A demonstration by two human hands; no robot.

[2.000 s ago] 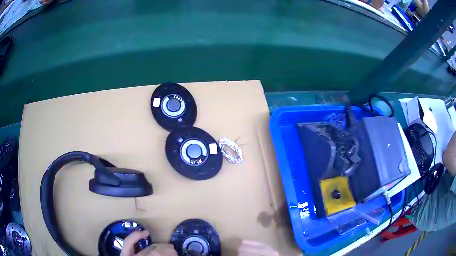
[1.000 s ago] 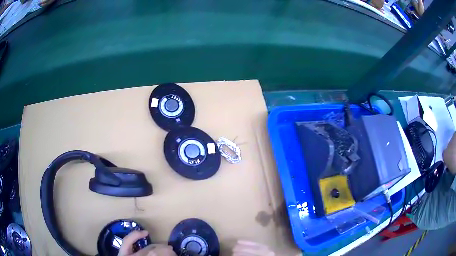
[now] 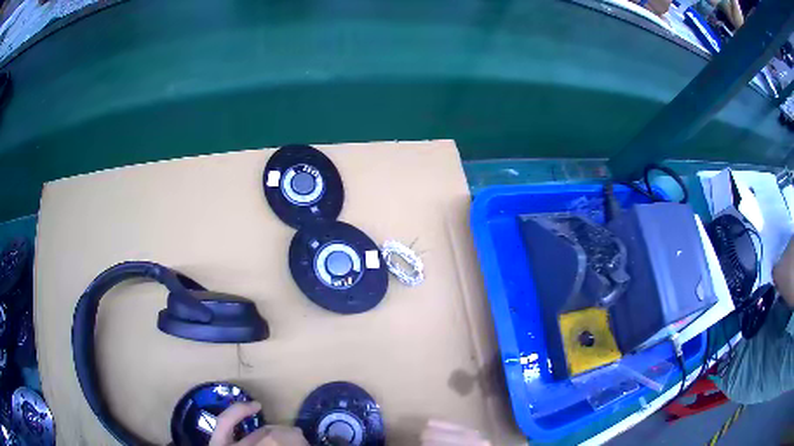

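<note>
My left hand (image 3: 259, 429) is at the bottom edge, partly cut off, with its fingers on the rim of a glossy black ear cup (image 3: 202, 415). The cup belongs to black headphones (image 3: 84, 348) lying on the cardboard. My right hand (image 3: 453, 434) is mostly cut off by the bottom edge and blurred; what it holds is hidden. A speaker plate (image 3: 342, 422) with a silver-grey centre lies between the hands. Another speaker plate (image 3: 338, 266) and a third (image 3: 304, 185) touch each other further back. A solder wire coil (image 3: 403, 263) lies beside them.
A blue plastic tray (image 3: 498, 322) on the right holds a dark grey box (image 3: 666, 270), a black iron stand (image 3: 557, 261) and a yellow sponge (image 3: 588, 340). Black discs (image 3: 33, 416) cluster at the left edge. A person's arm shows at the right edge. A green post stands at upper right.
My right hand has shifted slightly right. My left hand stays on the ear cup. The plates and headphones have not visibly moved on the cardboard.
</note>
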